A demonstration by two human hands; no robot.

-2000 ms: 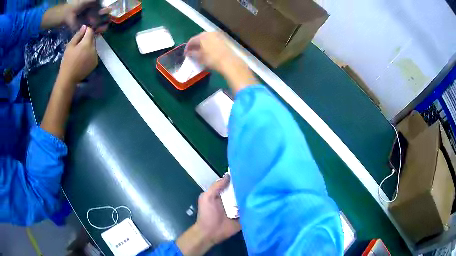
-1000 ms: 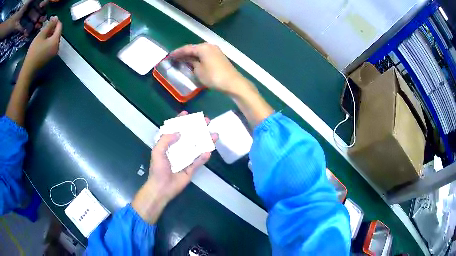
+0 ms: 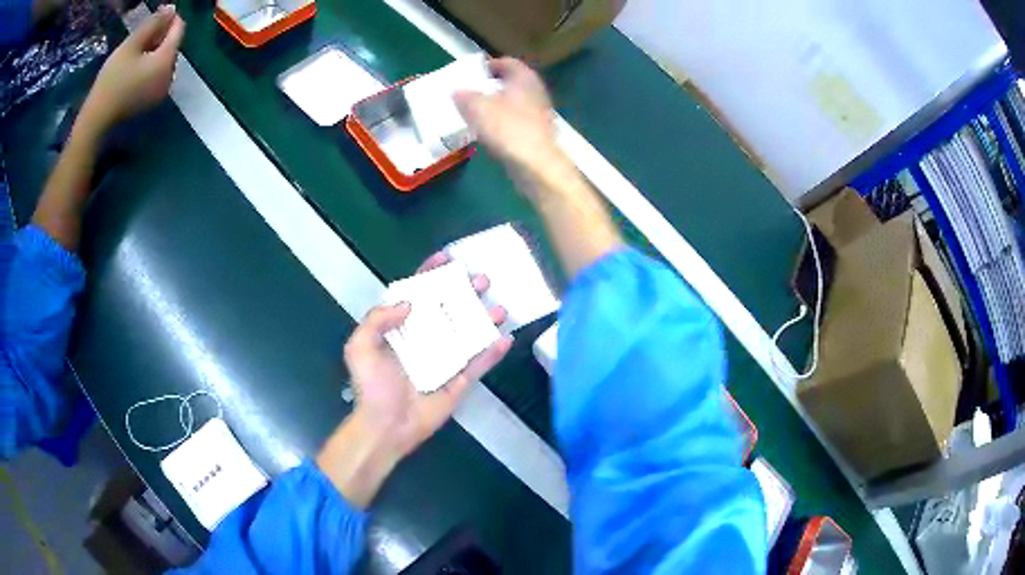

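My right hand (image 3: 511,112) holds a white card (image 3: 445,99) by its edge over an orange-rimmed tin box body (image 3: 388,140), the card's lower part reaching into the opening. The card is slightly blurred. My left hand (image 3: 393,388) is palm up and holds a stack of white cards (image 3: 442,328) with faint print. A white tin lid (image 3: 506,275) lies on the green conveyor belt just beyond the stack, partly hidden by it. Another lid (image 3: 330,84) lies to the left of the tin.
Another tin (image 3: 264,16) is at the top left. Lids and tins lie beside my right sleeve. A corded white card pack (image 3: 214,474) lies on the bench. A neighbour's hand (image 3: 137,73) is at the upper left. Cartons (image 3: 882,337) stand beyond the belt's rail (image 3: 697,281).
My right hand, earlier low at the tin with no clear card showing, now holds a card above it. My left hand keeps the stack. The view has shifted slightly.
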